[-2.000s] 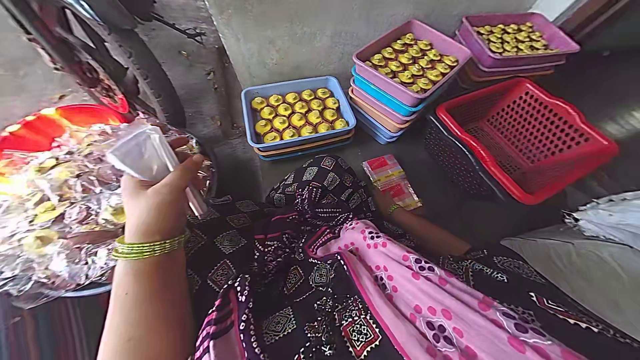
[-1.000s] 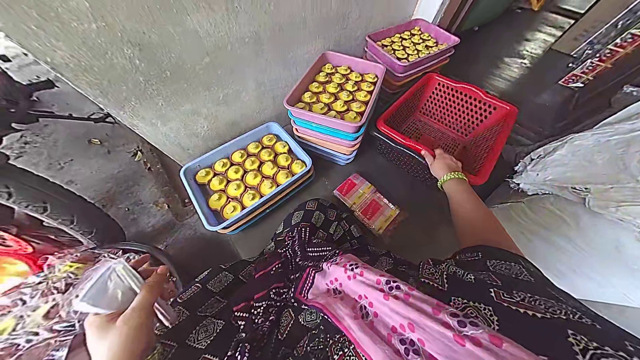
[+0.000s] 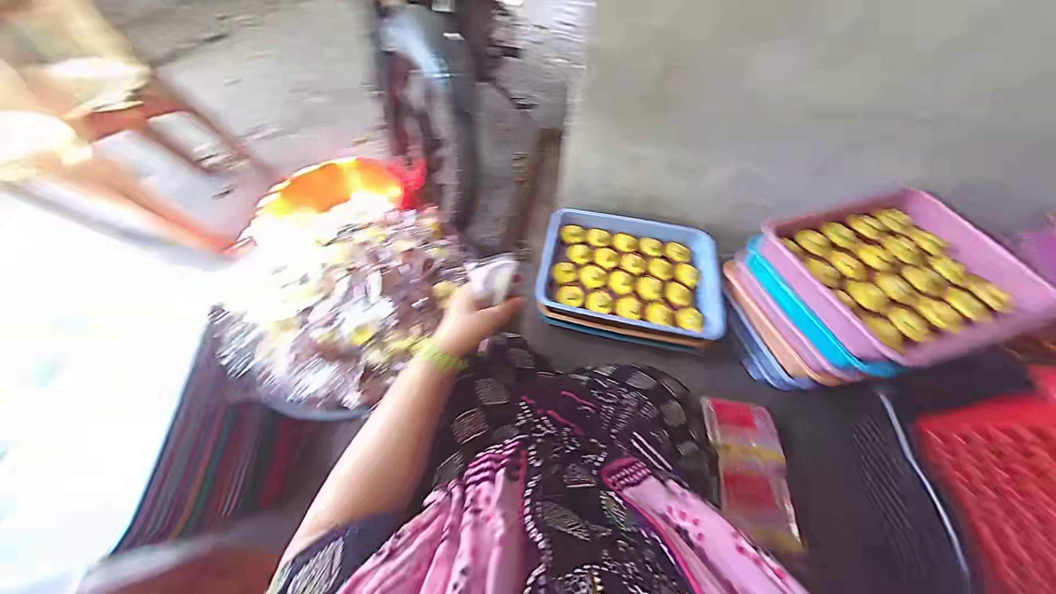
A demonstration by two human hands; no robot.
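Observation:
My left hand [image 3: 472,318] is closed around a small stack of clear plastic sleeves [image 3: 493,279], just left of a blue tray [image 3: 714,285]. That tray holds rows of small yellow-topped round items [image 3: 620,282] and rests on other trays. Beside my left forearm lies a large heap of wrapped pieces in clear plastic [image 3: 355,305], in a wide basin. My right hand is out of view. Packs with red and yellow printing [image 3: 749,462] lie on the dark floor to the right of my lap. The picture is blurred.
A tilted pink tray [image 3: 924,355] of similar yellow items tops a stack of coloured trays at the right. A red perforated basket [image 3: 990,487] is at the lower right. A wall [image 3: 792,107] rises behind; a wheel [image 3: 433,124] stands beyond the basin.
The view has swung left. My right hand, at the red basket's edge one second ago, is no longer seen. My left hand still holds the plastic sleeves.

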